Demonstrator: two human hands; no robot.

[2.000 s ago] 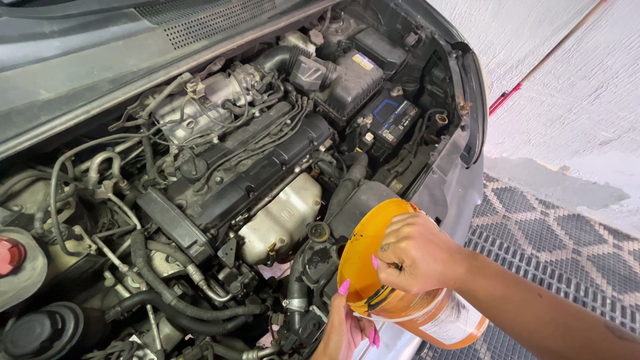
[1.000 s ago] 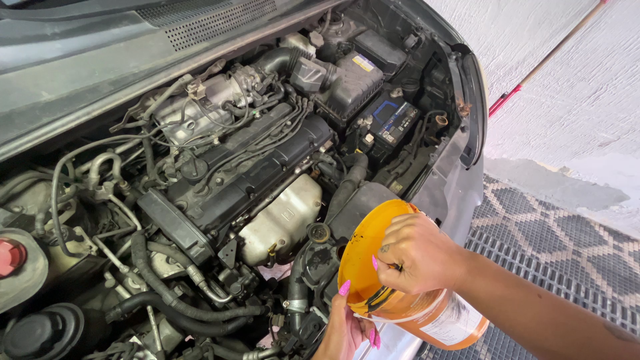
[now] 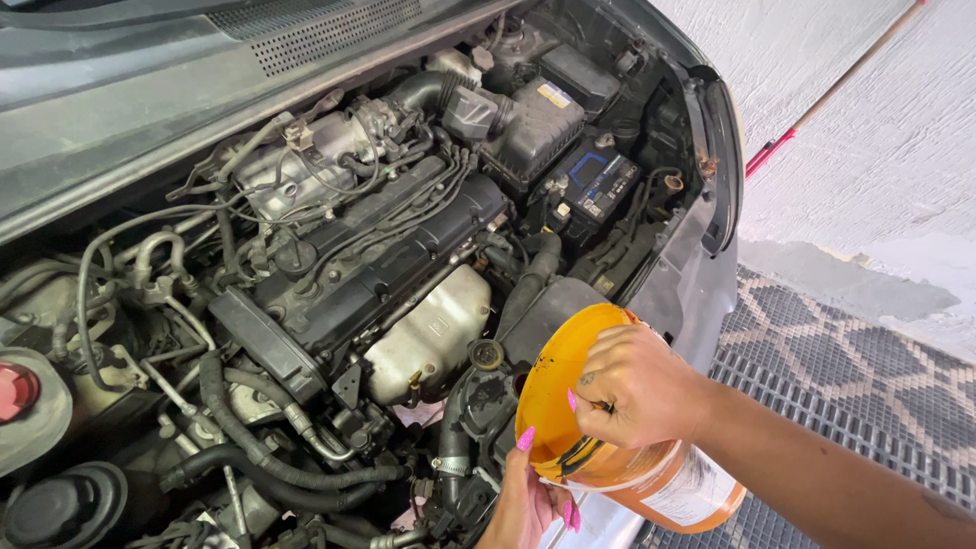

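Note:
An orange plastic bucket (image 3: 568, 358) is tilted over the front edge of the engine bay, its open mouth turned toward the engine. My left hand (image 3: 526, 496) grips the bucket's lower rim, thumb inside and fingers beneath. Closed into a fist at the mouth, my right hand (image 3: 637, 385) holds something dark, mostly hidden by the fingers. Black smears mark the inner wall. Just left of the bucket lies an uncapped filler neck (image 3: 486, 354), beside the metal exhaust heat shield (image 3: 435, 332).
Behind are the black engine cover (image 3: 396, 267), a car battery (image 3: 591, 183) and the air filter box (image 3: 534, 126). Hoses (image 3: 259, 450) and a red cap (image 3: 15, 391) are at the left. A patterned floor mat (image 3: 839, 374) and a white wall (image 3: 854, 152) lie to the right.

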